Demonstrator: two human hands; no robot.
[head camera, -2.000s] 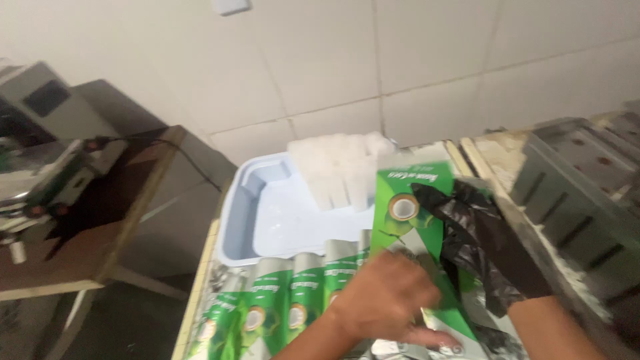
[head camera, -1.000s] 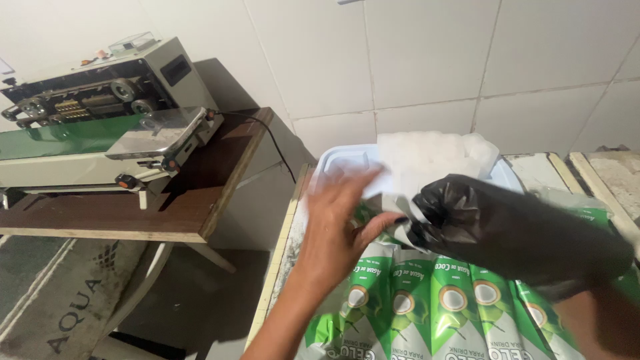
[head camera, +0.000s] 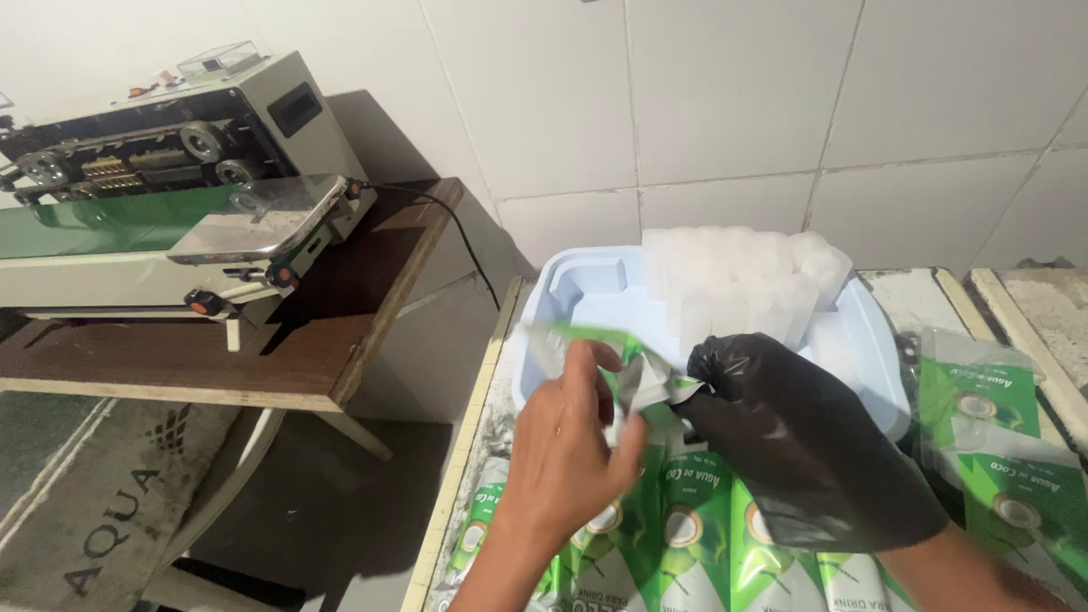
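Note:
Both my hands hold a green and white printed plastic pouch (head camera: 642, 378), blurred, over the near side of a light-blue plastic tub (head camera: 544, 340). My bare left hand (head camera: 565, 438) grips its left part with bent fingers. My right hand (head camera: 790, 442), covered by a black plastic bag, pinches the pouch's other end. White translucent ice blocks (head camera: 739, 280) stand in rows at the tub's back right. Below my hands several filled green pouches (head camera: 684, 527) with a coconut picture lie side by side. Flat pouches (head camera: 977, 399) lie right of the tub.
On the left a continuous band sealing machine (head camera: 170, 170) with a green belt stands on a brown wooden table (head camera: 357, 340). Its black cable (head camera: 467, 238) hangs along the tiled wall. A doormat-like grey cloth (head camera: 110, 501) with lettering is below. A pale ledge (head camera: 1037, 331) runs along the right.
The view has swung left since the oldest frame. Two seconds ago a pouch lay flat under my left hand; now both hands hold a pouch up in front of the tub.

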